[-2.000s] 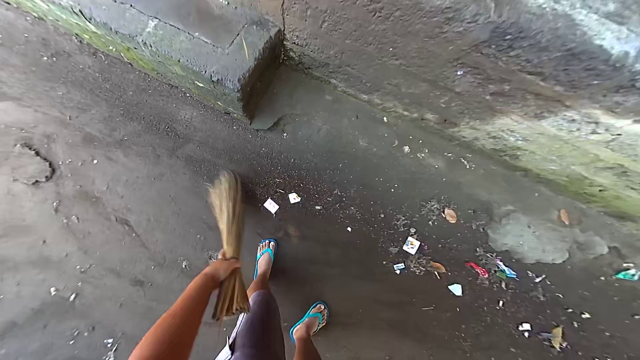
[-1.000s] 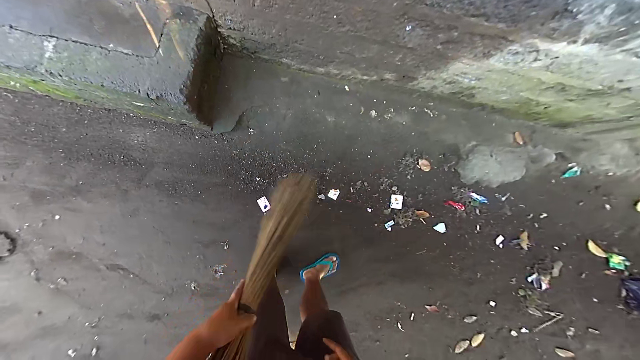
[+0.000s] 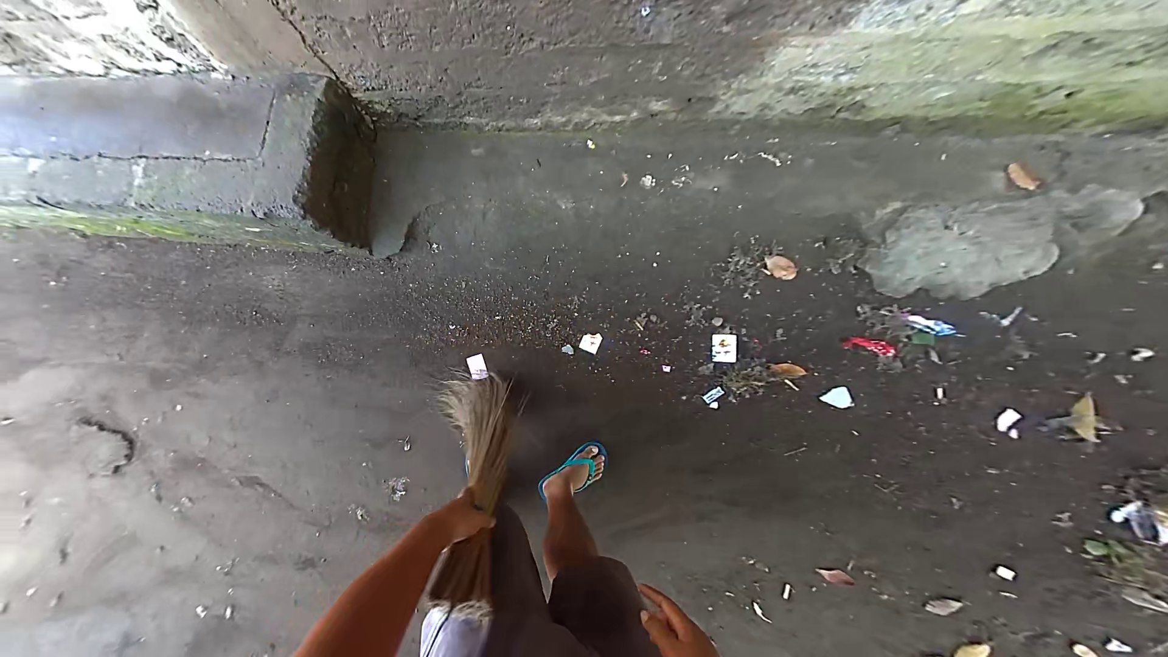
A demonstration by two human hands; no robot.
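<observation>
My left hand (image 3: 463, 518) is closed around the bound middle of a stick broom (image 3: 491, 438). The broom's frayed bristles point away from me, their tips just below a small white card (image 3: 477, 367) on the ground. At the bottom, beside my right knee, my right hand (image 3: 673, 625) holds nothing visible, its fingers apart and partly bent. A foot in a blue flip-flop (image 3: 575, 470) stands right of the broom. Farther right lie a white square card (image 3: 724, 348), a red wrapper (image 3: 869, 346), a blue-and-white wrapper (image 3: 929, 325) and a dry leaf (image 3: 780, 267).
A concrete ledge (image 3: 210, 164) juts in at the upper left, against a mossy concrete wall (image 3: 821, 68) along the top. A rough lighter patch (image 3: 967, 246) marks the ground at the right. More leaves and paper scraps lie toward the lower right, with fine debris above the broom.
The broom's bristles have swung left since one second ago, from pointing up and right to nearly straight ahead. More of my right hand shows at the bottom.
</observation>
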